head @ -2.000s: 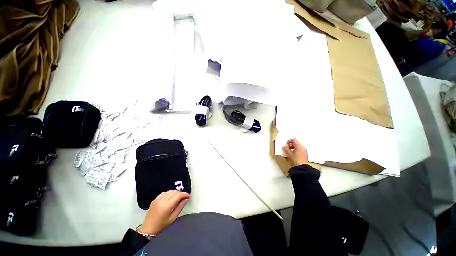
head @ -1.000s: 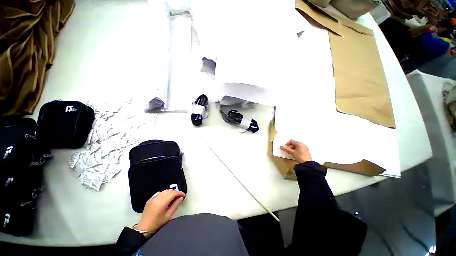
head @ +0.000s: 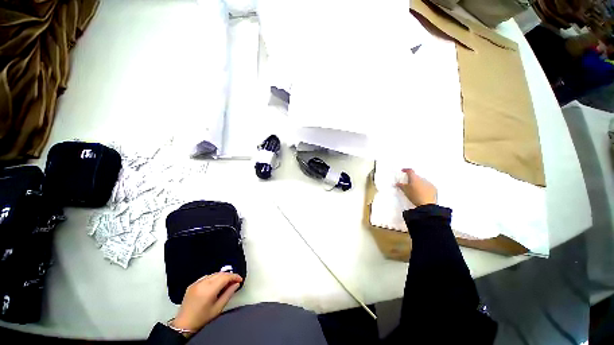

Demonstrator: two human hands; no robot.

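A small black bag (head: 205,249) with a pale logo at its lower right lies flat on the table before me. My left hand (head: 205,298) rests on its lower right corner, fingertips together beside the logo; whether they pinch anything is hidden. My right hand (head: 419,189) is at the near left corner of the large white paper sheets (head: 444,192), thumb and fingers closed on the paper, which is creased there. Tan kraft paper (head: 390,244) shows under the white sheets.
Loose small white printed pieces (head: 138,222) lie left of the bag, near more black bags (head: 82,174). Two black strap bundles (head: 267,158) and a thin pale rod (head: 323,259) lie mid-table. Brown fabric (head: 33,74) is at the far left. The table edge curves at right.
My right hand has shifted slightly up and right on the paper, and the paper's near corner now looks more rumpled. My left hand stays at the bag's corner.
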